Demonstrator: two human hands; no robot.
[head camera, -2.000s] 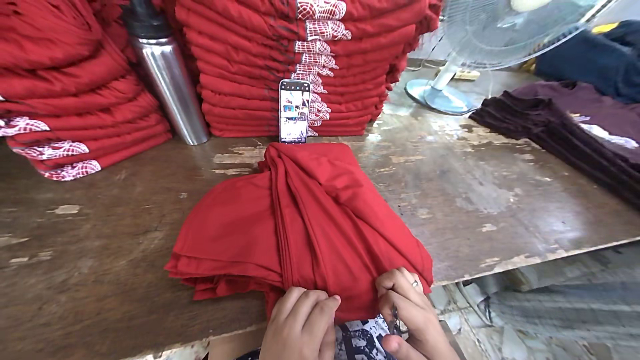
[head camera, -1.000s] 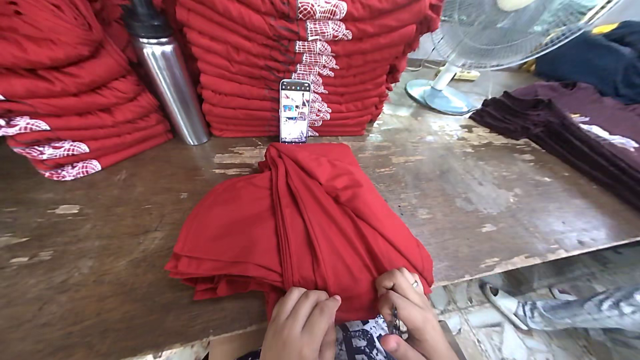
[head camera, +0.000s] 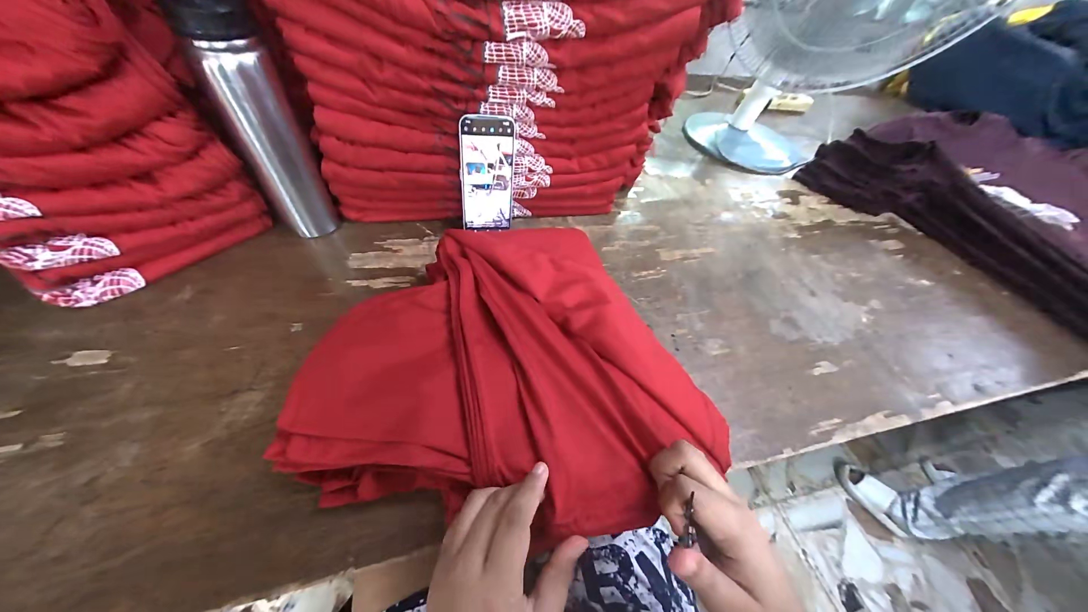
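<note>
A loose pile of folded red fabric pieces (head camera: 544, 365) lies at the near edge of a worn wooden table (head camera: 170, 408). My left hand (head camera: 501, 544) rests on the pile's near edge, its fingers spread a little and the thumb apart, gripping nothing that I can make out. Curled at the pile's near right corner is my right hand (head camera: 714, 527), with a small dark metal tool (head camera: 688, 520), perhaps thread snips, held in it. Its fingertips touch the red fabric. Most of the tool is hidden by the fingers.
Tall stacks of red garments (head camera: 391, 110) with white prints stand behind. A smartphone (head camera: 487, 172) leans there, beside a steel bottle (head camera: 263, 136). A fan (head camera: 748, 136) and dark maroon garments (head camera: 960, 187) are on the right. Beyond the table edge, a person's leg and shoe (head camera: 960, 501) show.
A person's leg and shoe at the lower right were also there one second ago, but not two seconds ago. My left hand's thumb now shows apart from the fingers.
</note>
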